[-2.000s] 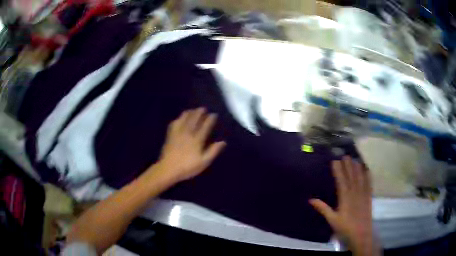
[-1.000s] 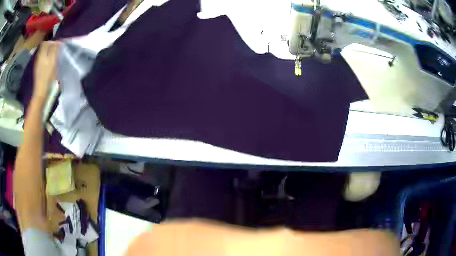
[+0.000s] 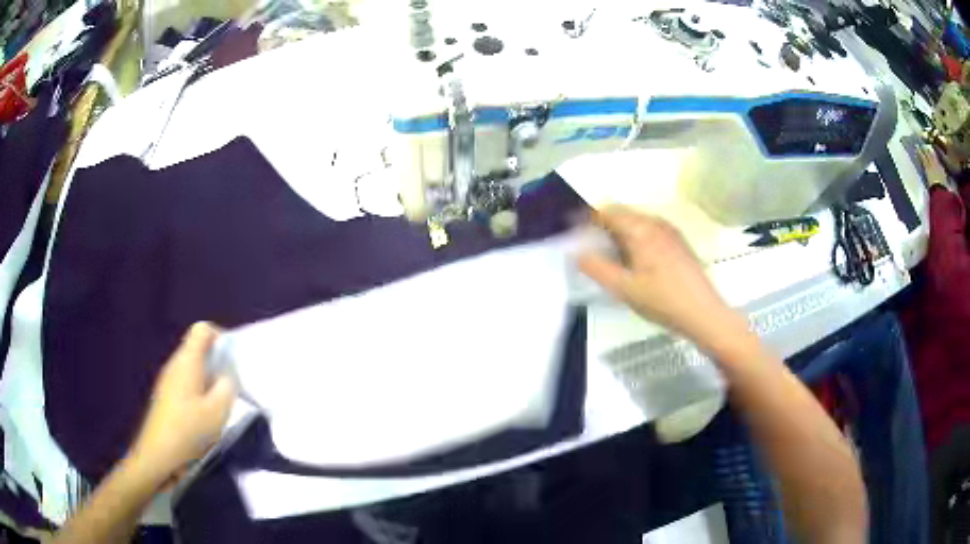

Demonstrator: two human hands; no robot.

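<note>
A white-faced cut piece (image 3: 404,361) is stretched between my two hands, slightly blurred, above the front of the table. My left hand (image 3: 191,404) grips its left end. My right hand (image 3: 644,260) grips its upper right corner. A large dark purple panel (image 3: 181,244) lies flat on the table, its right part reaching under the head of the sewing machine (image 3: 681,128). The lit presser foot area (image 3: 438,234) is just behind the white piece. Part of the dark panel is hidden under the white piece.
Yellow-and-black snips (image 3: 785,232) and black-handled scissors (image 3: 854,244) lie right of the machine bed. A printed scale strip (image 3: 787,308) runs along the front edge. Another person's dark red sleeve (image 3: 945,308) is at the far right. Red material (image 3: 15,87) shows at upper left.
My left hand has moved from the stack at left to the front of the table. My right hand has come into view. The white piece is now held over the dark panel. The view has shifted right.
</note>
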